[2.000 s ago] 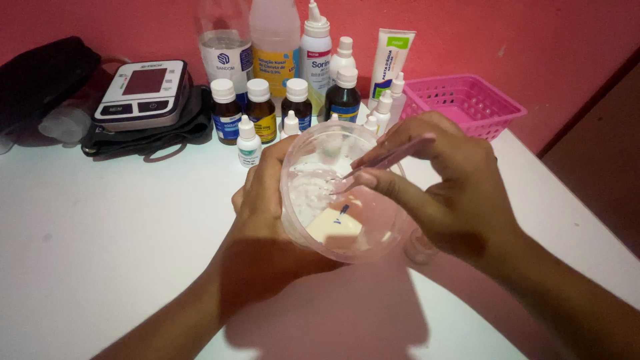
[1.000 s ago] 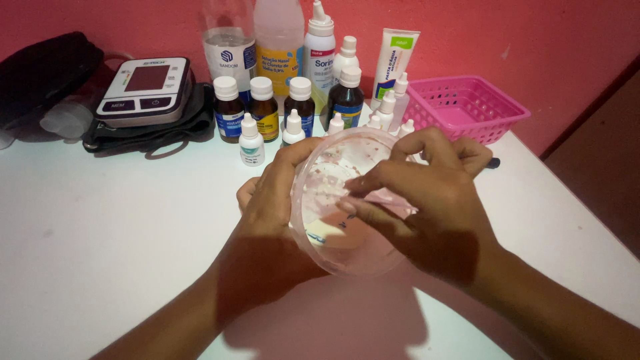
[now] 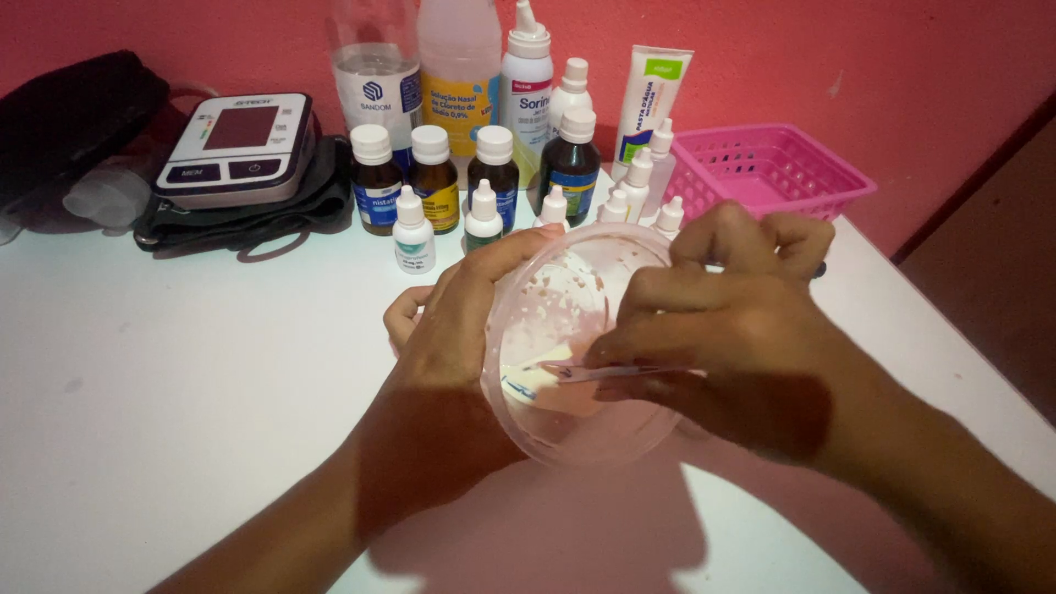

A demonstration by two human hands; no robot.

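My left hand (image 3: 450, 346) holds a round clear plastic container (image 3: 495, 371) from its left side, with the opening tilted toward me. White and reddish bits lie or cling inside it, along with pale yellow pieces (image 3: 528, 384) that bear dark blue marks. Over the right part of the opening, my right hand (image 3: 726, 322) pinches a pair of pinkish tweezers (image 3: 577, 373), whose tips reach in at the pieces. The fingers hide part of the tweezers and of the container's right side.
Brown medicine bottles (image 3: 433, 198) and small white dropper bottles (image 3: 414, 235) stand behind the container, with taller bottles (image 3: 458, 91) and a white tube (image 3: 648, 115) at the red wall. A pink plastic basket (image 3: 775, 173) is at back right. A blood pressure monitor (image 3: 239, 148) rests on its cuff at back left.
My right hand has moved down within the container's opening, and the tweezers have come lower, now at the pale pieces. My left hand keeps its hold on the container.
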